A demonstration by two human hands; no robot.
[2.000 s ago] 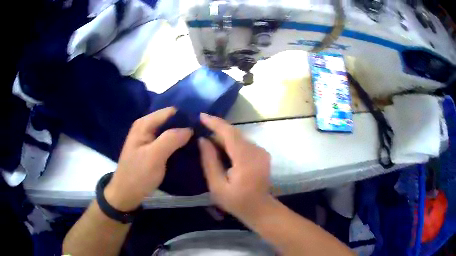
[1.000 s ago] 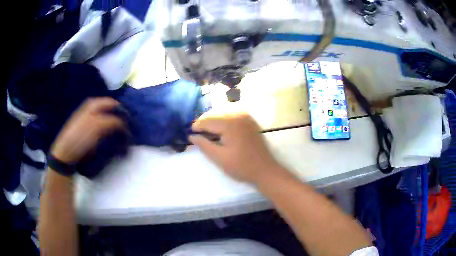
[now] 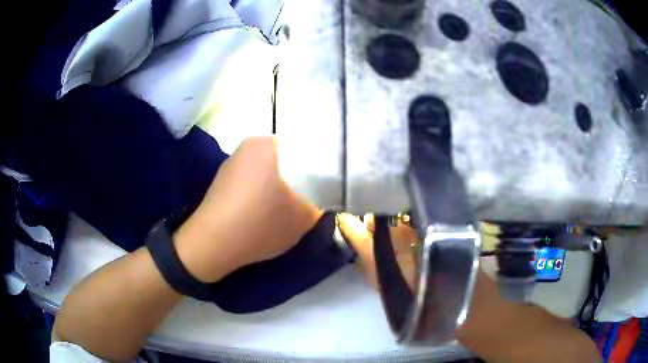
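Observation:
The navy garment lies left of the machine head, and a navy end of it runs under my left hand toward the needle area. The white sewing machine head fills the upper right, very close. Its metal thread guard hangs in front. My left hand presses on the navy cloth, its fingertips hidden by the head. My right hand is mostly hidden behind the head and guard; some fingers show at the cloth's right end, but its grip is unclear. The needle is hidden.
White cloth is heaped at the upper left. A small part of the smartphone shows below the head at right. Dark scissors handles lie beside it. An orange-red item is at the lower right corner.
The view has moved close to the machine head, which now covers much of the table and phone. My left hand has moved right along the navy cloth to the needle area.

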